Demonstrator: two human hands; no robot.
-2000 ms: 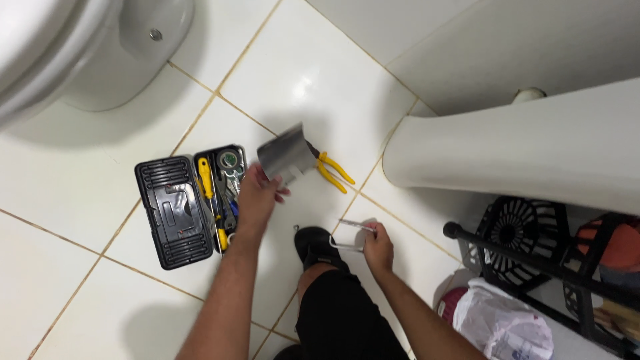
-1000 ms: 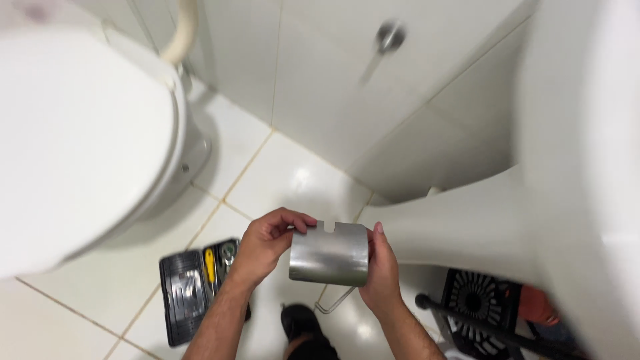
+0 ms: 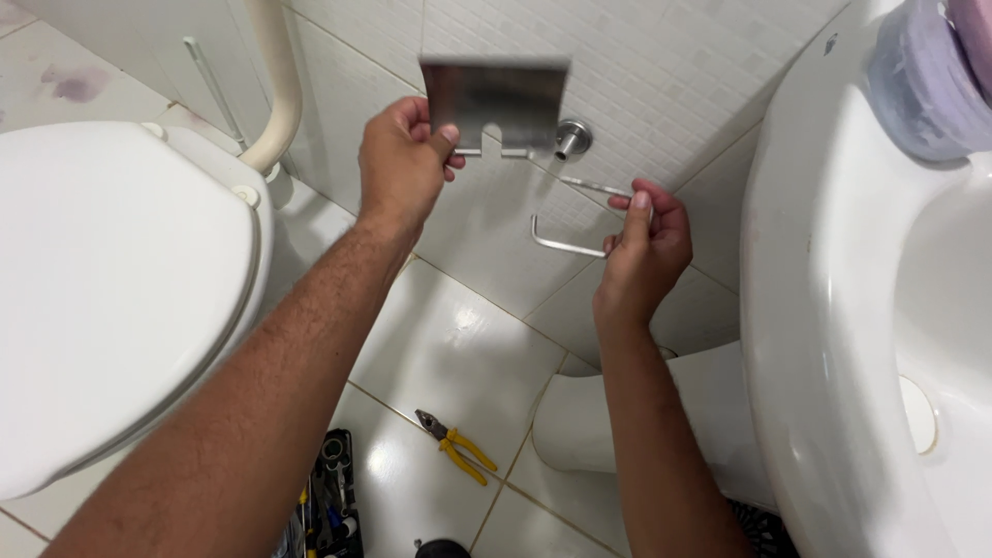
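Observation:
My left hand (image 3: 407,159) grips the lower left edge of a curved metal cover plate (image 3: 500,101), which has a notch in its lower edge and is held up before the tiled wall. In my right hand (image 3: 647,240) is a bent metal wire holder (image 3: 566,247), its arms pointing left, below a round chrome wall mount (image 3: 573,139). Neither piece plainly touches the mount. Combination pliers with yellow handles (image 3: 461,453) lie on the floor, and a black case of tools (image 3: 337,496) lies to their left.
A toilet with its lid down (image 3: 124,294) stands at the left, near a pale pipe (image 3: 275,93). At the right is a washbasin (image 3: 821,271) with a plastic container (image 3: 914,85) on it; its pedestal (image 3: 573,422) stands beyond my right forearm.
A second ago both hands held the plate lower down; now only my left hand has it, raised near the wall mount. The wire holder is apart from it in my right hand. The view has shifted.

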